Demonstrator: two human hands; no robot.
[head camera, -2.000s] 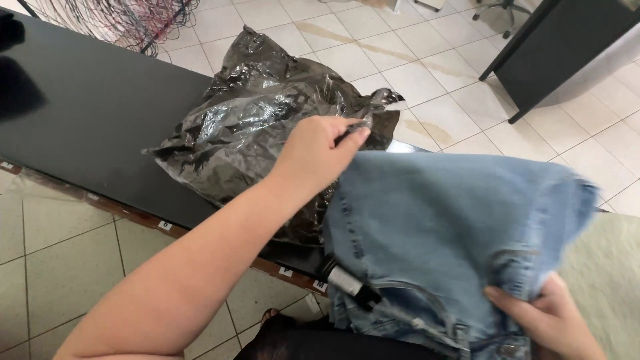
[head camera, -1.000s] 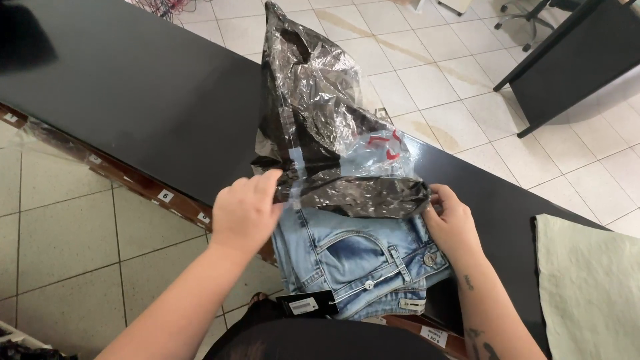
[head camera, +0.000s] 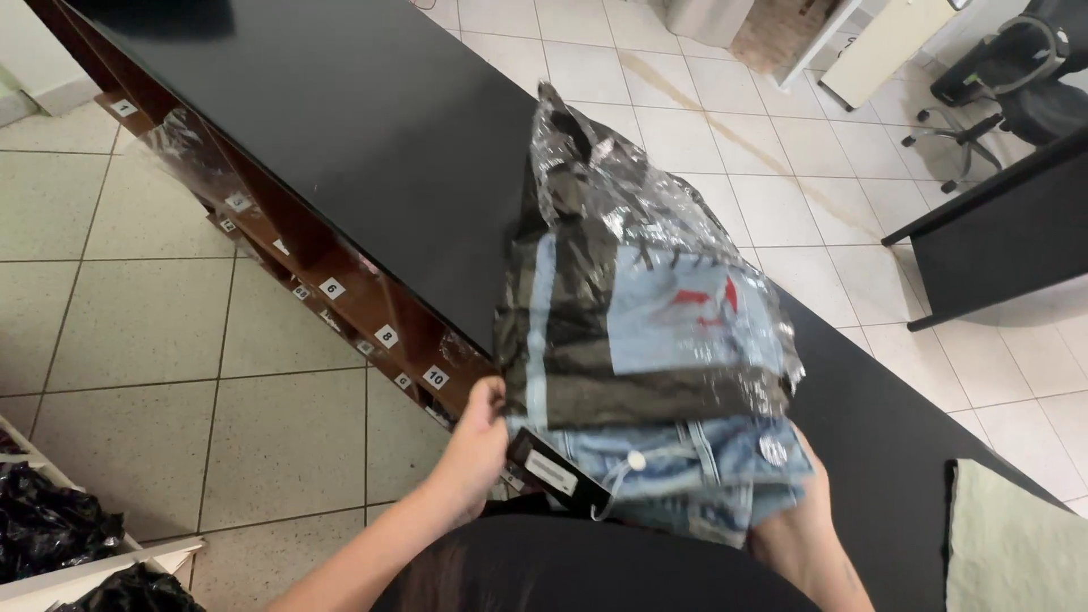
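Note:
Folded light-blue denim jeans (head camera: 671, 459) lie partly inside a plastic bag (head camera: 646, 340) with dark, clear and red printed parts. The waistband with its metal button sticks out of the bag's mouth, toward my body. A black hang tag (head camera: 548, 470) with a white label dangles from the jeans on a thin loop. My left hand (head camera: 476, 450) grips the left edge of the bag and jeans, its fingers partly hidden behind them. At the right side, my right hand (head camera: 799, 518) holds the waistband from below, with most fingers hidden under the denim.
The long black table (head camera: 382, 127) runs diagonally beneath the bag. Numbered brown compartments (head camera: 340, 263) line its near side. A pale green cloth (head camera: 1011, 535) lies at the right end. Black plastic bags (head camera: 51, 518) sit in a white shelf at lower left. Beyond are an office chair (head camera: 977, 127) and a black desk (head camera: 1003, 238).
Two seconds ago the jeans were outside the bag; one second ago the bag covered their far part. Now my right hand has moved from the bag's edge down to the waistband.

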